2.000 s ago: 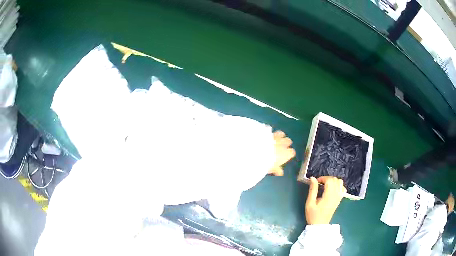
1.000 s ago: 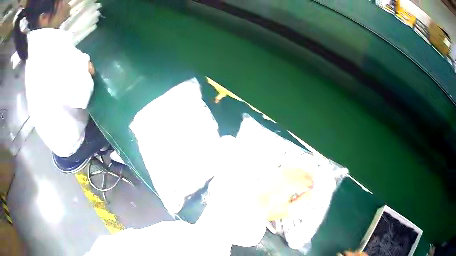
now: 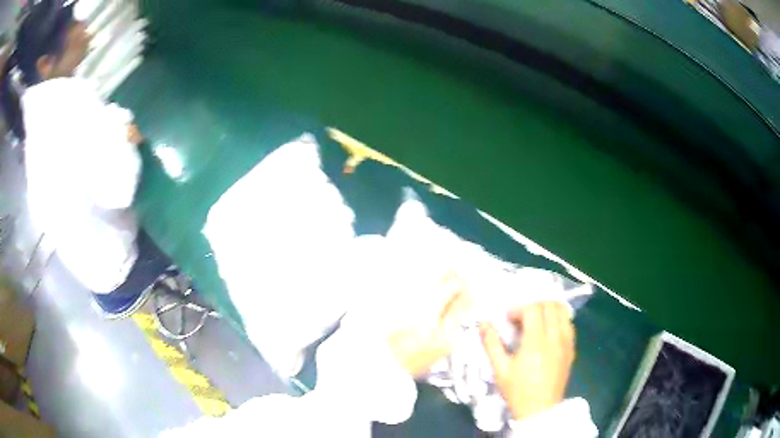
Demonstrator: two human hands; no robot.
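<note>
My left hand (image 3: 432, 336), overexposed and blurred, is among white coiled cables (image 3: 466, 376) at the opening of a clear polybag (image 3: 522, 284). My right hand (image 3: 539, 355) is beside it, thumb and fingers bent around the right side of the coils. Glare hides whether either hand grips a cable. A second bulging white bag (image 3: 278, 244) lies to the left on the green bench. The shallow white-rimmed parts tray (image 3: 633, 393), with thin dark pieces in it, is at the lower right, partly cut off by the picture's edge.
The green conveyor belt (image 3: 547, 162) runs beyond a worn yellow and white tape line (image 3: 398, 167). A person in a white smock (image 3: 81, 180) sits at the far left on a blue stool (image 3: 127, 301), near stacked white items (image 3: 115, 43). Yellow-and-black tape (image 3: 184, 372) marks the floor.
The view has swung left. My right hand has left the parts tray and come to the cables beside my left hand. Coils now show between the hands.
</note>
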